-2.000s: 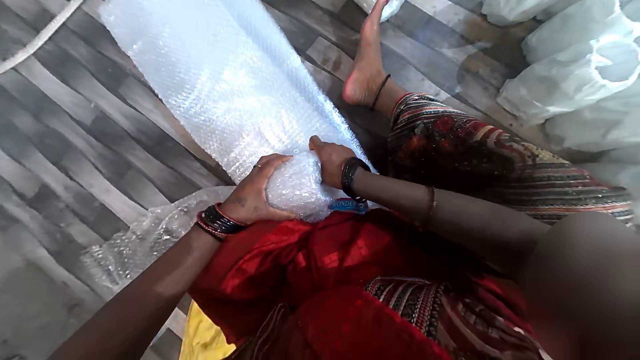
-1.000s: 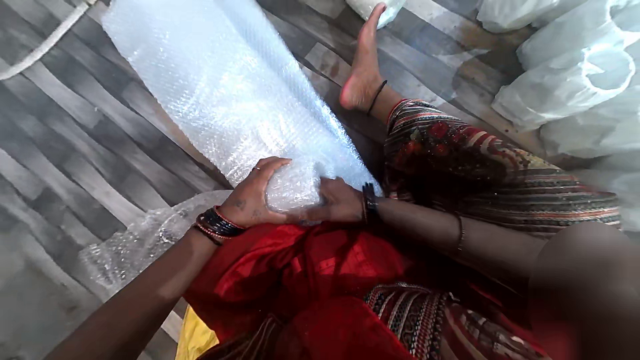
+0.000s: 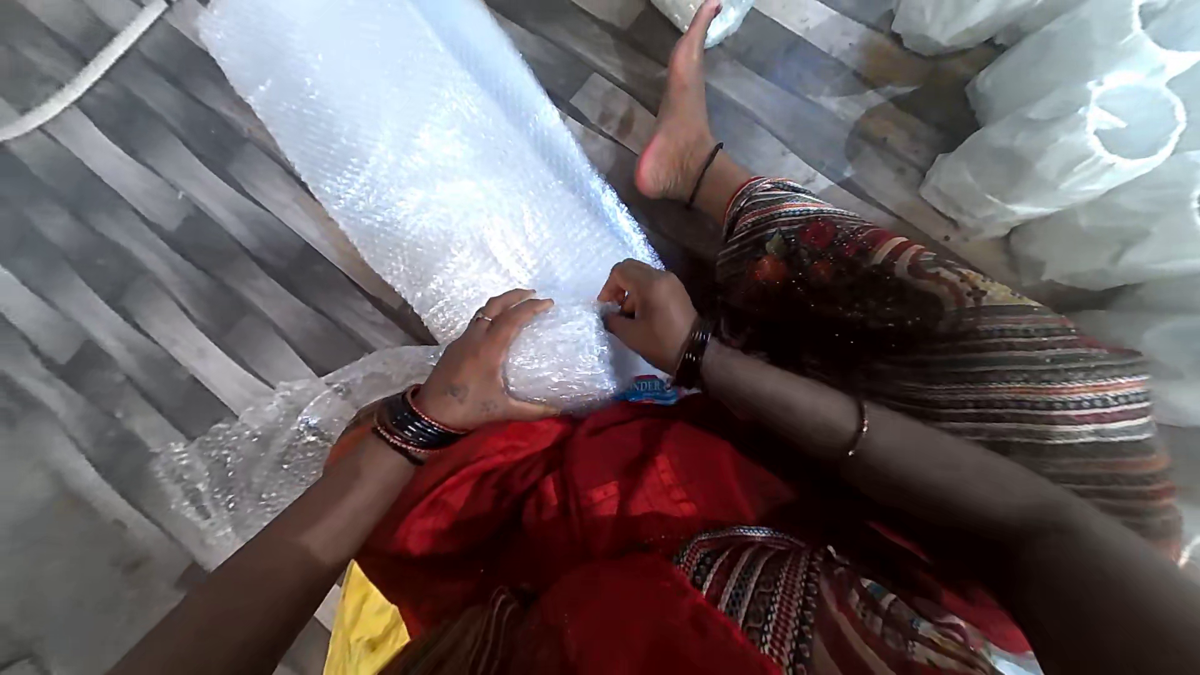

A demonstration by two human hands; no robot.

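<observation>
My left hand [image 3: 483, 366] is curled round the left side of a bundle wrapped in bubble wrap [image 3: 562, 356], its thumb and fingers pressed on the film. My right hand [image 3: 653, 314] is at the bundle's upper right edge, with its fingertips bent together at the film; whether they pinch it cannot be told. Just beyond, a large sheet of bubble wrap [image 3: 403, 141] stretches away across the floor. Below my right wrist a blue printed packet or label [image 3: 649, 389] shows partly. What is inside the bundle is hidden.
Loose bubble wrap [image 3: 253, 450] lies left of my lap. Several whitish plastic-wrapped bundles [image 3: 1050, 159] stand at the right. A pale strap or cord [image 3: 84, 80] crosses the upper left floor. Yellow cloth [image 3: 364, 623] shows at the bottom, and my bare foot [image 3: 680, 141] is beyond the sheet's right edge.
My right hand has moved from the bundle's right side up to its upper right edge, fingers now bent together. The blue printed piece, hidden a second ago, shows again. My left hand stays on the bundle.
</observation>
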